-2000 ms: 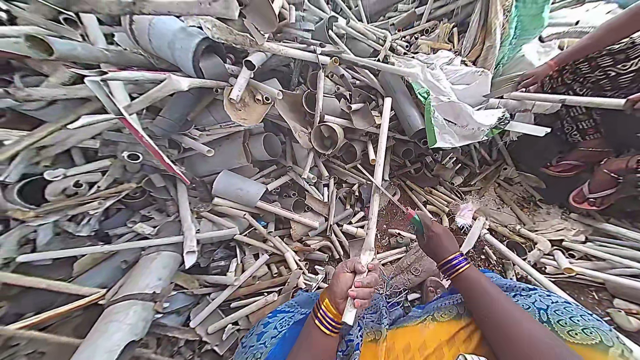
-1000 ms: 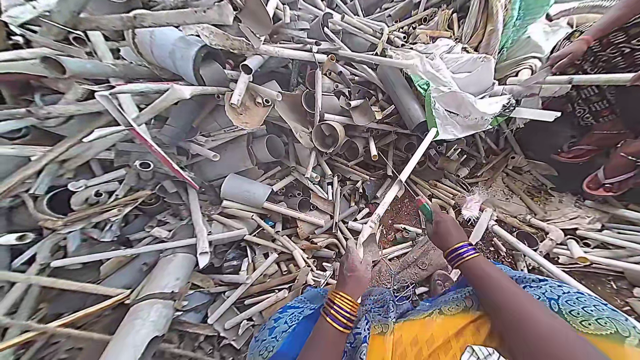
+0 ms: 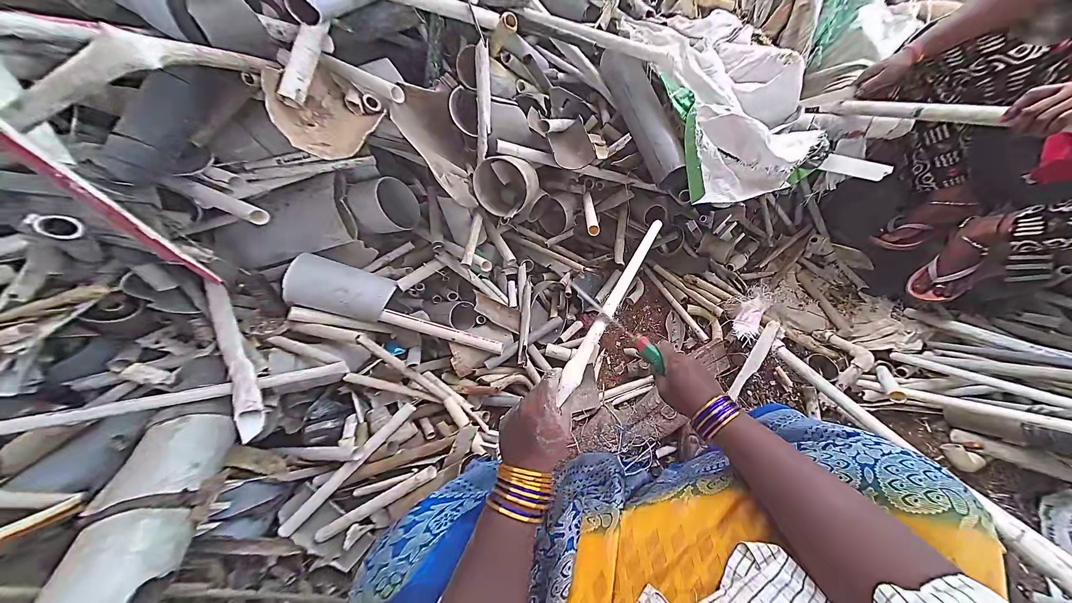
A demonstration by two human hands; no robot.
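My left hand [image 3: 534, 425] grips the near end of a white plastic pipe [image 3: 610, 314], which slants up and away to the right. Closed round a green and red handle [image 3: 650, 356] is my right hand [image 3: 688, 383]. From that handle a thin, dark blade or rod [image 3: 593, 303] reaches up-left and meets or crosses the pipe near its middle; the exact contact is blurred. The pipe's near end inside my left hand is hidden. Below the hands lie scraps and tangled fibres [image 3: 628, 431].
Heaped scrap pipes surround me, among them a grey wide pipe piece [image 3: 337, 286] and a large pipe [image 3: 138, 511] at lower left. A white sack [image 3: 729, 100] lies beyond. At upper right another person holds a pale pipe [image 3: 921, 110], their sandalled feet [image 3: 946, 272] near the heap.
The pipe in my left hand has tilted to the right from its more upright position two seconds ago. Both hands keep their hold.
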